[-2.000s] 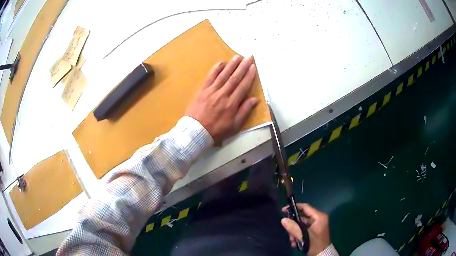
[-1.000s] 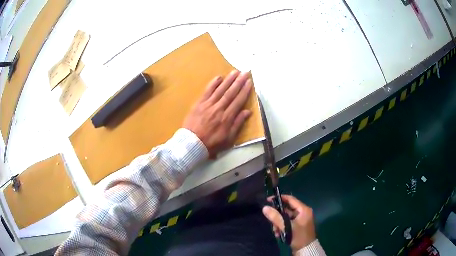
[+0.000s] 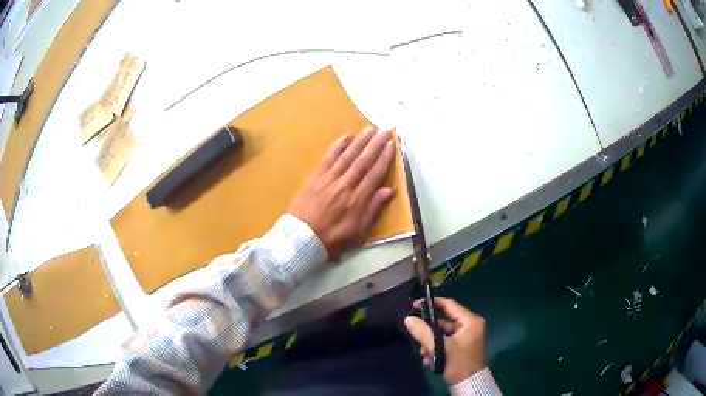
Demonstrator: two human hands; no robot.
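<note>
The tan-orange card pattern [image 3: 271, 155] lies on the white table, with a thin white edge of cloth [image 3: 389, 240] showing under its lower right side. My left hand [image 3: 344, 189] lies flat on the pattern's right part, fingers slightly apart, gripping nothing. My right hand [image 3: 453, 336] holds the black handles of the tailor's shears [image 3: 416, 224] just off the table's front edge. The long dark blades lie along the pattern's right edge and look nearly closed. The dark pattern weight [image 3: 193, 166] rests on the pattern's left part.
Light-brown paper tickets [image 3: 116, 147] lie at the upper left. A smaller clamped pattern [image 3: 66, 298] is at lower left, and a long pattern [image 3: 50, 85] is at far left. A pinkish ruler [image 3: 654, 42] is at upper right. The table's metal edge [image 3: 503, 216] runs diagonally above the green floor.
The view has shifted, so the pattern and table sit lower in the picture. My left hand stays flat on the pattern. The shears remain at its right edge, in my right hand.
</note>
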